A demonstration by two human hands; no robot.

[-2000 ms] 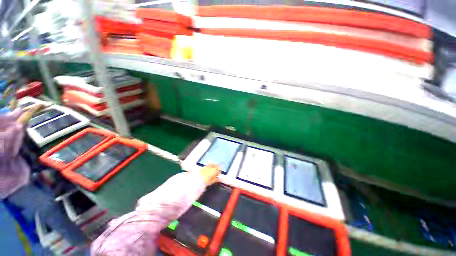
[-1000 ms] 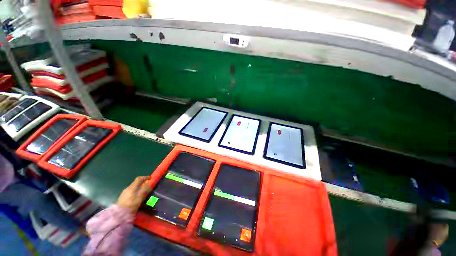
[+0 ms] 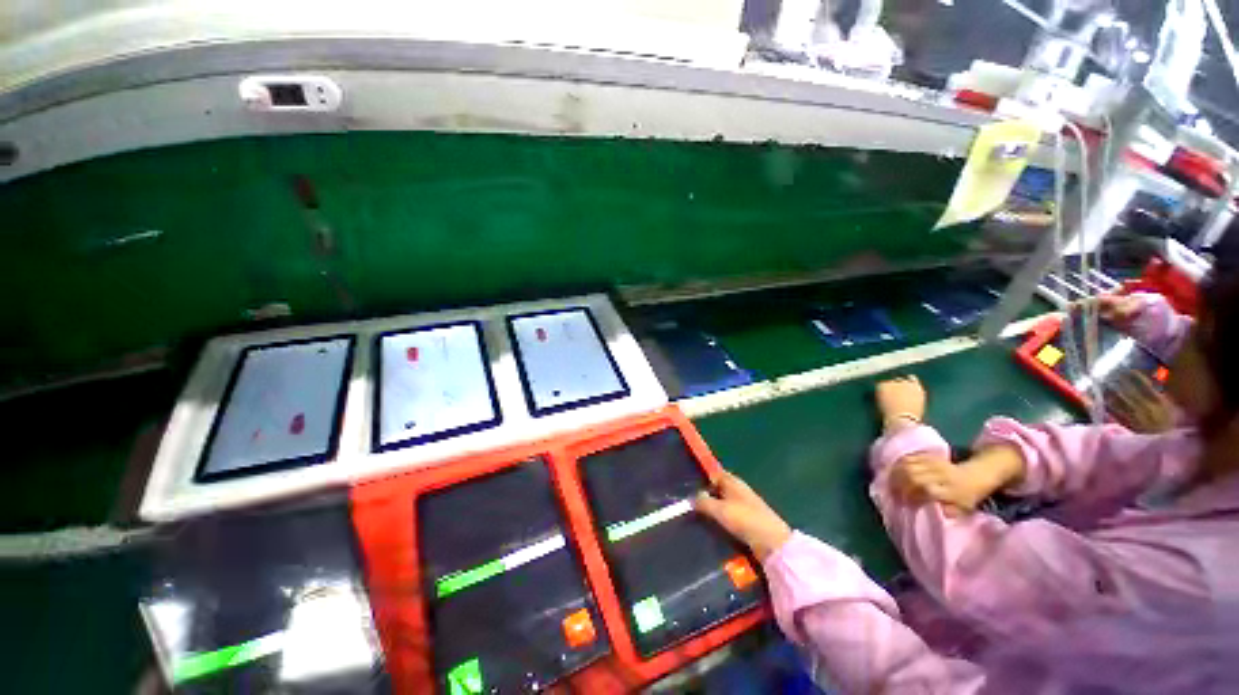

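Observation:
A red three-slot tray (image 3: 387, 570) lies in front of me. Its middle tablet (image 3: 503, 584) and right tablet (image 3: 666, 530) show green and orange squares and a green-white bar. A third tablet (image 3: 258, 591), with strong glare, is over the left part of the tray and looks raised and tilted. My right hand (image 3: 741, 513) touches the right tablet near the end of its bar, fingers bent, gripping nothing visible. Of my left hand only a small blurred patch (image 3: 150, 679) seems to show at the lower left tablet's edge; its grip is hidden.
A white tray (image 3: 367, 466) with three lit tablets lies behind the red tray. Beyond are a green panel (image 3: 476, 217) and a shelf edge with a small white meter (image 3: 290, 94). A neighbouring worker's crossed arms (image 3: 951, 482) rest at right. Dark blue-edged tablets lie along the back.
The view has swung right. The tray's right slot, bare before, now holds a tablet with my right hand at it. The left tablet now looks lifted; my left hand is almost out of view.

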